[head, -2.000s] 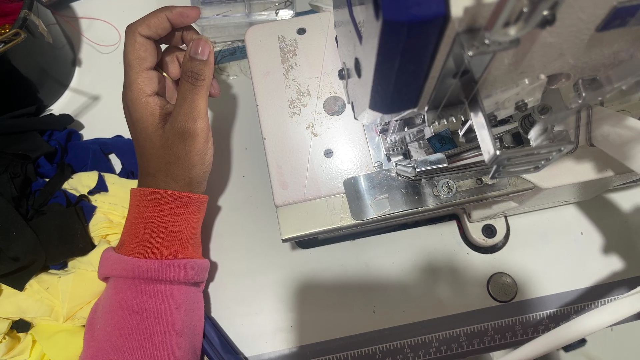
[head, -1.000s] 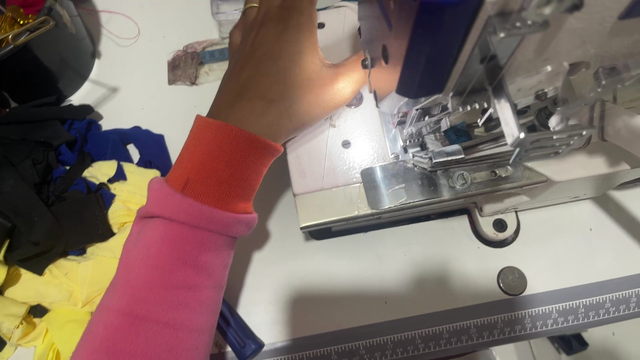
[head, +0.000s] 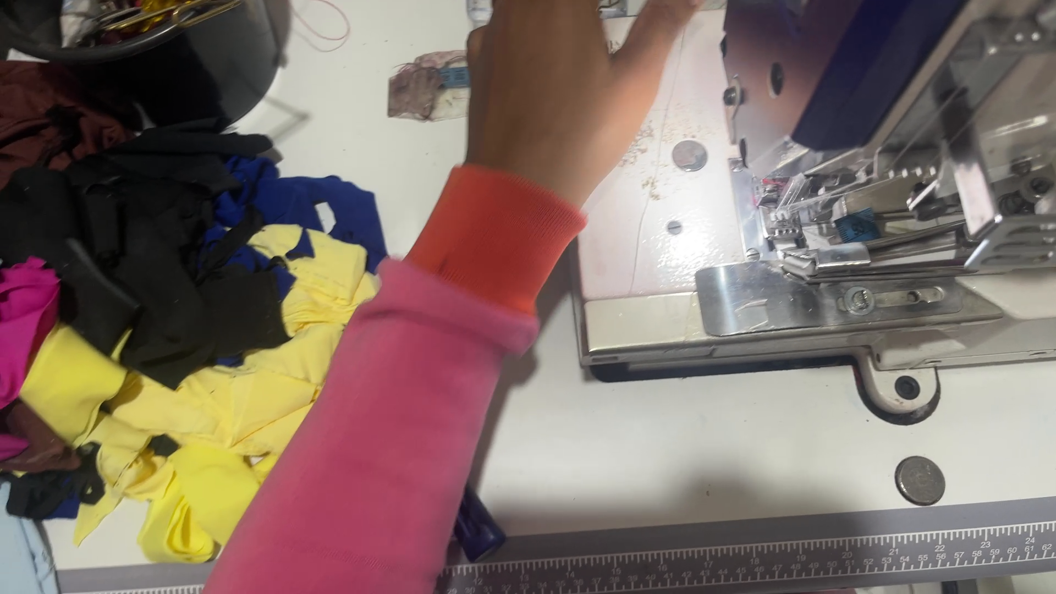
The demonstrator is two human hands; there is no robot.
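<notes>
My left hand [head: 561, 91], in a pink sleeve with an orange cuff, reaches over the left edge of an industrial sewing machine's pale bed plate [head: 643, 264]. Its thumb points up and right, and its fingers run out of the top of the view, so whether they hold anything is hidden. The presser foot and needle area [head: 784, 219] lies to the right of the hand, beneath a dark blue machine cover [head: 879, 66]. Beside the hand, a small clear packet [head: 425, 87] lies on the white table. My right hand is out of view.
Black [head: 140, 247], blue and yellow fabric scraps [head: 239, 388] are heaped at left. Above them stands a dark container [head: 206, 70] with metal tools. A measuring tape strip [head: 742, 544] runs along the front edge, near a round metal disc [head: 920, 480] and a dark blue object [head: 477, 528].
My left hand, raised with curled fingers left of the machine earlier, has moved right and over the bed plate. Its fingers now reach past the top of the view.
</notes>
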